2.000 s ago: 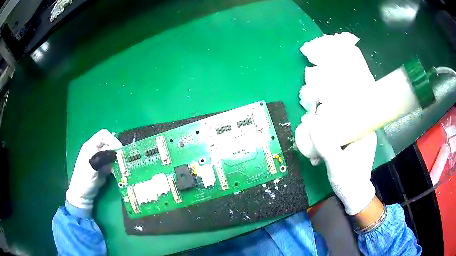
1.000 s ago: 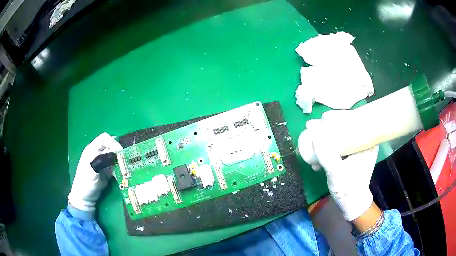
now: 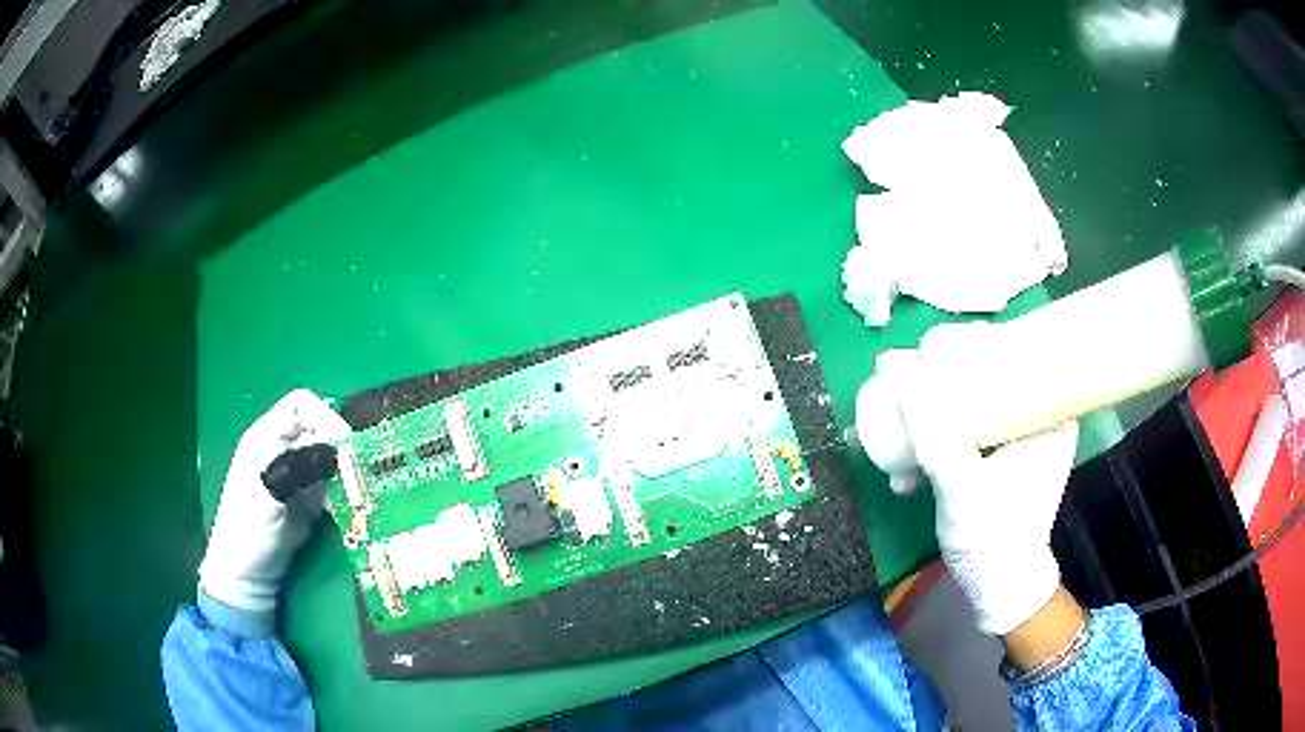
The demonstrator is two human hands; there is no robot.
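The green circuit board [image 3: 573,451] lies slightly tilted across the black foam pad [image 3: 630,601]. A black block [image 3: 527,512] and pale connectors stand on it. My left hand [image 3: 265,493], in a white glove with a black finger cot, holds the board's left end. My gloved right hand [image 3: 988,472] is closed around the glue syringe [image 3: 1102,346], to the right of the board. The syringe's green cap points right and its thin needle points left, near the board's right edge. Whether the needle touches the board cannot be told.
A crumpled white cloth [image 3: 952,208] lies on the green mat [image 3: 487,229] above my right hand. A black crate [image 3: 1159,501] with red beside it stands at the right, crossed by a thin hose. A dark object with white bits is at the top left.
The right hand and syringe have moved down and away from the cloth, which now shows fully. The left hand and board have stayed nearly still.
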